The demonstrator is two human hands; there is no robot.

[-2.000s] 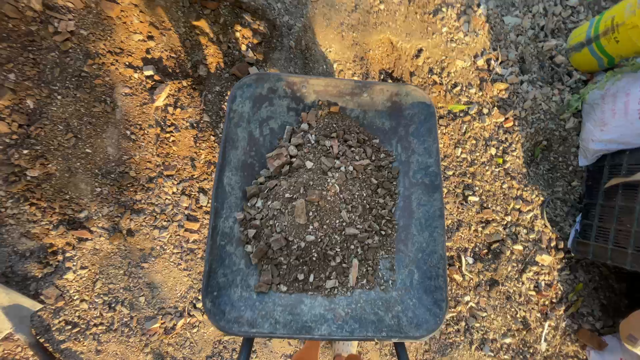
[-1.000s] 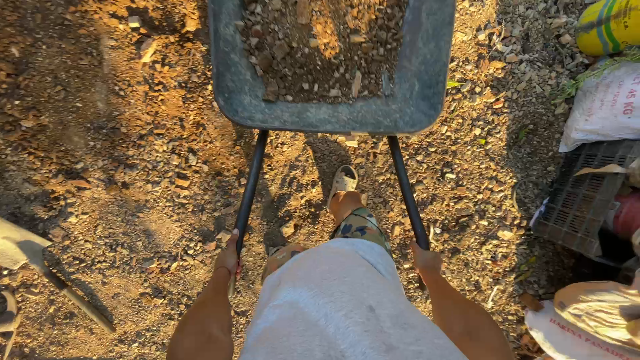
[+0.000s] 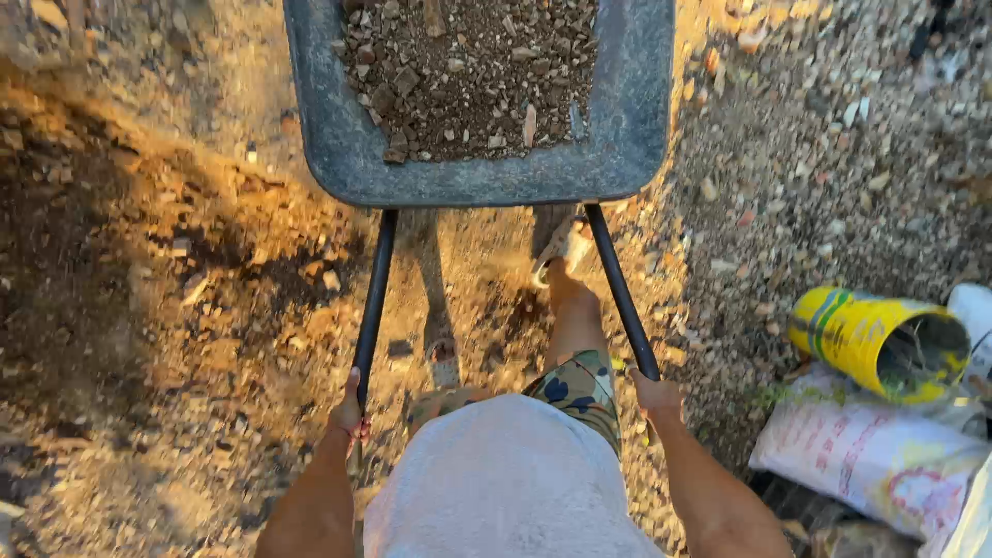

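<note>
A wheelbarrow's dark tray (image 3: 480, 182) fills the top middle of the head view, holding a heap of soil and broken stones (image 3: 473, 85). Two black handles run back from it toward my body. My left hand (image 3: 350, 411) grips the end of the left handle (image 3: 377, 291); a red band is at that wrist. Around the end of the right handle (image 3: 622, 291) is my right hand (image 3: 657, 395). The fingers of both hands are partly hidden beneath. Between the handles, one of my feet in a light clog (image 3: 562, 252) is stepped forward. The wheel is out of sight.
Stony, uneven ground (image 3: 194, 310) surrounds the wheelbarrow. At the right lies a yellow bucket (image 3: 876, 337) on its side, its mouth facing right. Below it are a white printed sack (image 3: 868, 457) and part of a dark crate (image 3: 806, 504).
Both hands, out of view two seconds ago, now show on the handles, as they did one second ago. The wheelbarrow and my body have moved forward past the ground; the shovel at left has left view.
</note>
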